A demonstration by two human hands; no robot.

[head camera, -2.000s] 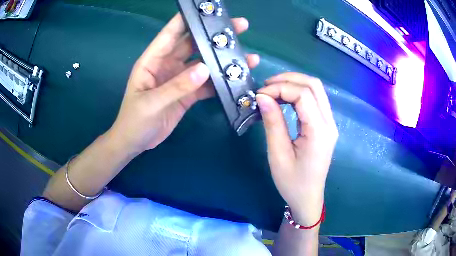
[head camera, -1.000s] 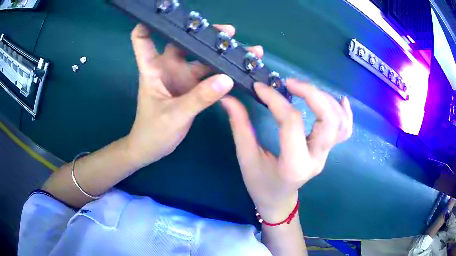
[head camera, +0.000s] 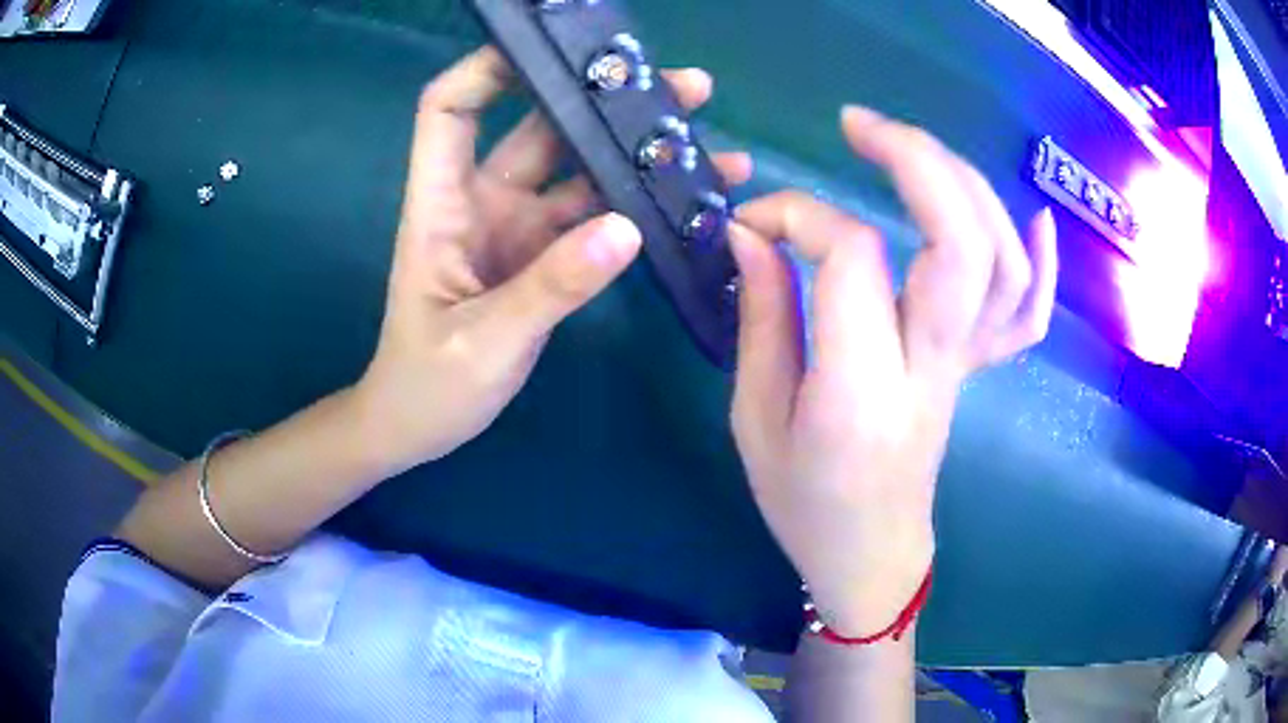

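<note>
A dark fixture bar (head camera: 600, 156) is held tilted above the green mat, its upper end cut off by the frame's top edge. Small round modules (head camera: 664, 150) sit in a row along it. My left hand (head camera: 473, 283) holds the bar, thumb on the near side and fingertips showing beyond the far side. My right hand (head camera: 862, 339) has thumb and index fingertips together at the bar's lower right edge, by a module; the other fingers are spread. Whether a small part is between those fingertips cannot be seen.
Another fixture bar (head camera: 1085, 194) lies at the right beside the bright purple glow (head camera: 1170, 261). A white frame fixture (head camera: 64, 212) lies at the left, with two tiny whitish bits (head camera: 218, 182) near it. Part of a person (head camera: 1226, 671) shows at the lower right.
Since a second ago the held bar has turned steeper and my right hand has gone from spread along its end to a pinch at its edge. The far bar appears nearer the purple glow.
</note>
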